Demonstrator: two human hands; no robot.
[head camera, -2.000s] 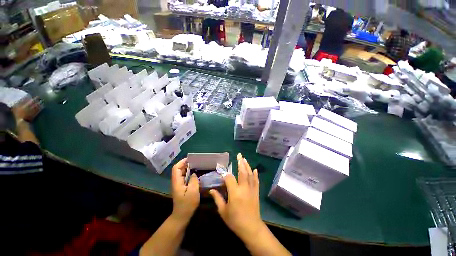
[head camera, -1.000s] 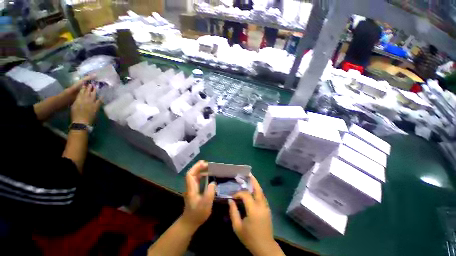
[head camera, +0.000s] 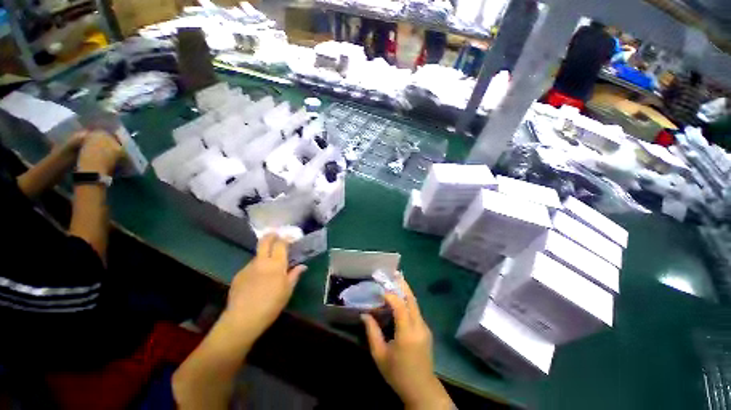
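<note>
An open gift box (head camera: 362, 260) with its lid flap up is held above the bench's near edge; dark contents and a pale wrapped item show inside. My right hand (head camera: 401, 340) grips its right side. My left hand (head camera: 260, 280) is at the nearest box (head camera: 308, 246) of the batch of open boxes, its fingertips at the front of that box; whether they grip the box or its white contents cannot be told. The batch of open boxes (head camera: 232, 156) stands in tight rows with flaps up.
Stacked closed boxes (head camera: 521, 276) stand right of my hands. A small black part (head camera: 439, 286) lies before them. Behind are clear blister trays (head camera: 377, 144) and a grey post (head camera: 513, 88). Another worker's arm (head camera: 92, 200) is at the left.
My left hand has left the held box and moved left to the batch's nearest box, which now sits tilted out of line. My right hand still holds its box. The other worker's hands moved left.
</note>
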